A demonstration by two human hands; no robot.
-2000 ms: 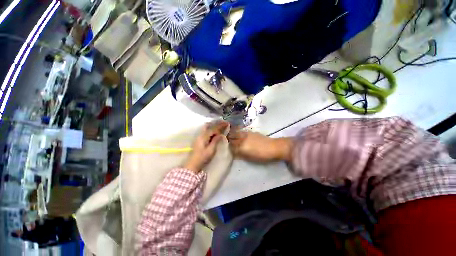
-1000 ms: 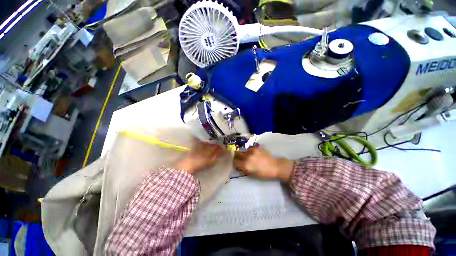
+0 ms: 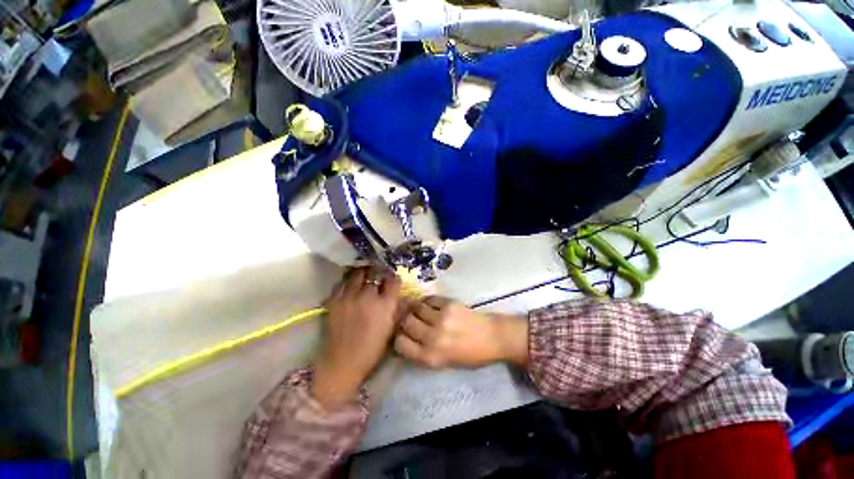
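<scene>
A large beige cloth panel (image 3: 215, 290) with yellow binding tape (image 3: 225, 341) lies on the white table, left of the needle area. My left hand (image 3: 360, 323) is on the panel, its fingers at its right edge just below the presser foot (image 3: 417, 262). My right hand (image 3: 449, 332) has its fingers curled at the same edge, close beside my left fingertips. A lit, yellowish bit of cloth shows between the fingertips and the presser foot. The sewing machine (image 3: 552, 140) has a blue cloth cover. The fingertips partly hide the cloth edge.
Green-handled scissors (image 3: 613, 262) with dark cord around them lie right of the needle. A white fan (image 3: 328, 37) stands behind the machine head. Stacked beige pieces (image 3: 169, 70) are at the upper left. A yellow floor line (image 3: 86, 271) runs at the left.
The view has shifted. The panel now lies flatter and spreads further left, with its yellow tape running diagonally towards my left hand. Both hands remain at the presser foot.
</scene>
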